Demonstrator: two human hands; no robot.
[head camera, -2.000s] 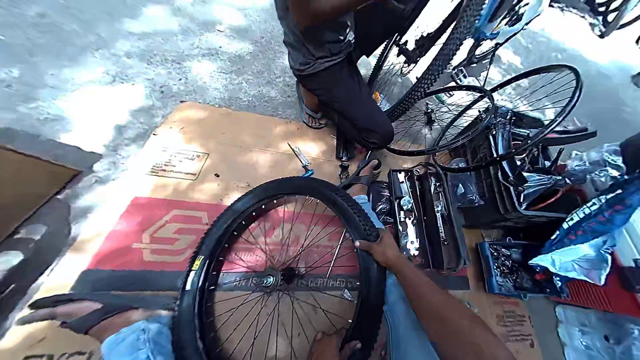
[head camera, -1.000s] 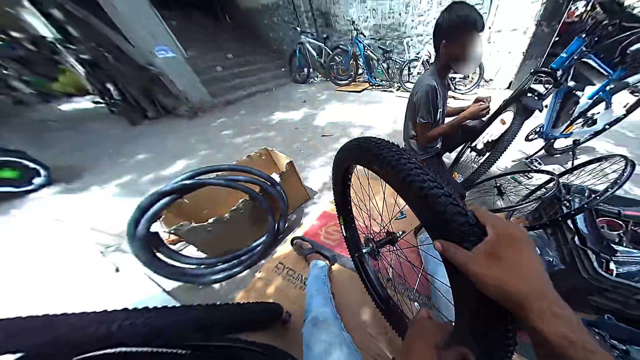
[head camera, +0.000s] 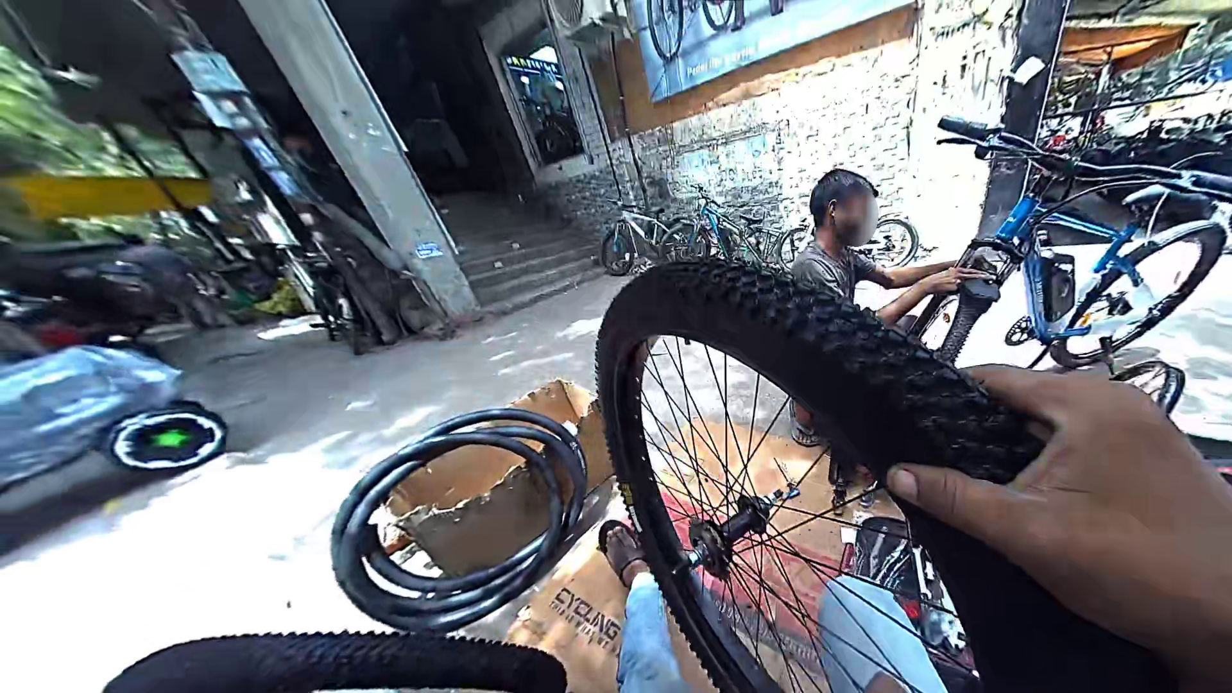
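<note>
My right hand (head camera: 1088, 510) grips the knobbly black tire of a bicycle wheel (head camera: 799, 337) from its right side, thumb on the sidewall and fingers over the tread. The wheel stands tilted between my legs, its spokes and black hub (head camera: 727, 539) facing left. My left hand cannot be made out; only a bit of skin shows at the bottom edge below the wheel. Another knobbly tire (head camera: 337, 662) crosses the lower left edge of the view.
Black tires or tubes (head camera: 462, 597) lie coiled against an open cardboard box (head camera: 500, 515). Flattened cardboard (head camera: 573, 602) covers the ground. Tools (head camera: 929, 587) lie beyond my knee. A co-worker (head camera: 833, 260) sits ahead, hands at a blue bicycle (head camera: 1035, 250). Concrete steps (head camera: 525, 255) rise behind.
The wheel has gone from lying nearly flat to standing tilted, my right hand still on its tire. The view has swung up. The co-worker's hands have moved out toward the blue bicycle.
</note>
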